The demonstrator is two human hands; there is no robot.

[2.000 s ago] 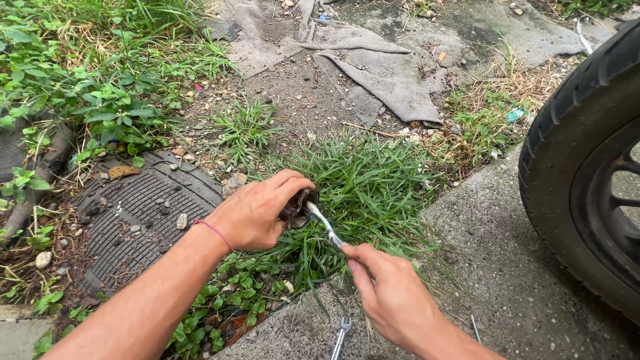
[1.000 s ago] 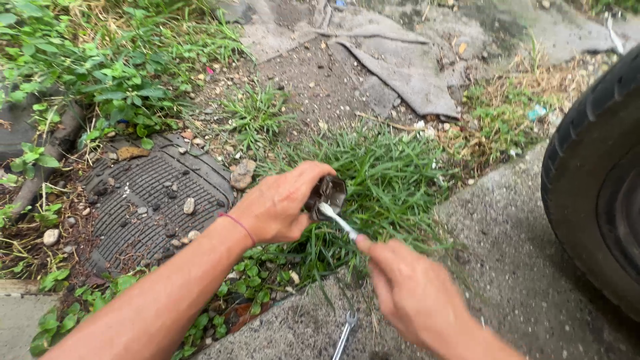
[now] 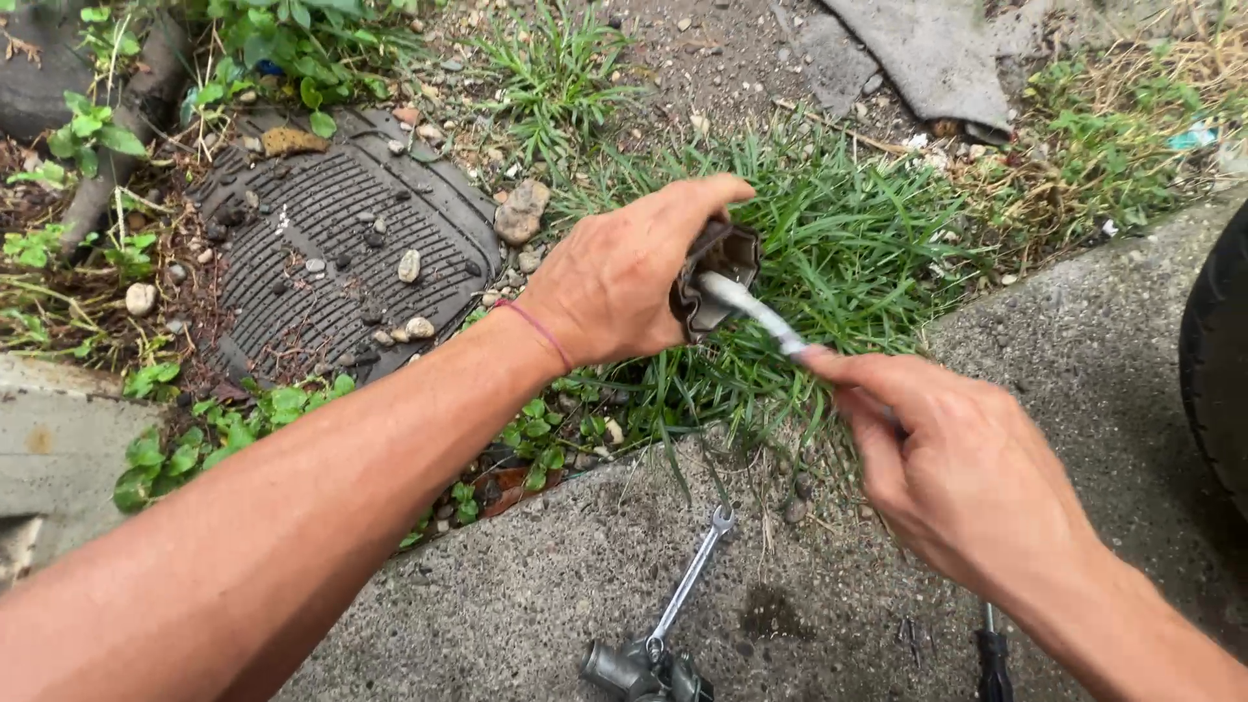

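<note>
My left hand (image 3: 624, 278) is closed around a dark, hollow metal part (image 3: 720, 268) with a wavy rim, its opening turned toward the right. My right hand (image 3: 936, 448) grips a slim, pale-handled brush-like tool (image 3: 765, 317), whose tip is inside the opening and hidden there. Below the hands, a combination wrench (image 3: 690, 577) lies on the concrete, its lower end against a grey metal carburetor-like part (image 3: 639, 673). A screwdriver with a black handle (image 3: 993, 663) lies near my right forearm, beside some small screws (image 3: 915, 639).
A ribbed black rubber mat (image 3: 341, 253) strewn with pebbles lies at the left. Grass (image 3: 858, 234) grows behind the hands along the concrete edge. A tire (image 3: 1219, 370) stands at the right edge. A grey cloth (image 3: 936, 63) lies at the top, and a pale block (image 3: 68, 439) at the left.
The view has shifted down, bringing the carburetor-like part and screwdriver handle into sight. Both hands keep their holds, and the tool's tip sits deeper in the part than one second ago.
</note>
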